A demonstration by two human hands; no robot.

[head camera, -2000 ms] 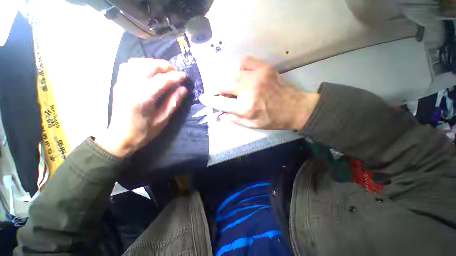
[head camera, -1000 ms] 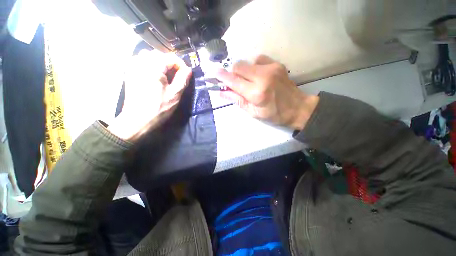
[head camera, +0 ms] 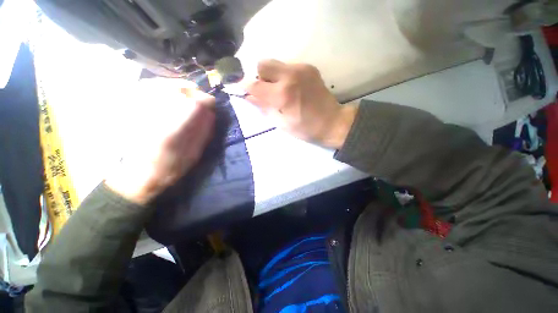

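Note:
The dark fabric piece (head camera: 235,177) lies over the front edge of the white machine bed, its upper end near the needle area. My left hand (head camera: 177,137), washed out by glare, holds its upper left part; the fingertips are hard to see. My right hand (head camera: 293,98) is right of the needle area, fingers bent together on a thin dark piece (head camera: 236,95) that points toward the needle; I cannot tell whether it is a strip or the snips. A narrow dark strip (head camera: 260,132) sticks out right from the fabric. The machine head (head camera: 147,30) hides the needle.
A round knob (head camera: 229,69) is just above the needle area. Yellow tape with black characters (head camera: 55,165) runs along the left, beside long black fabric (head camera: 21,153). A dark cable coil (head camera: 531,70) is at right, with scraps (head camera: 529,143) below it.
My right hand has moved up to the needle area; the silver blades seen beside it earlier no longer show clearly. My left hand has shifted up along the fabric. The narrow strip appeared after the first frame.

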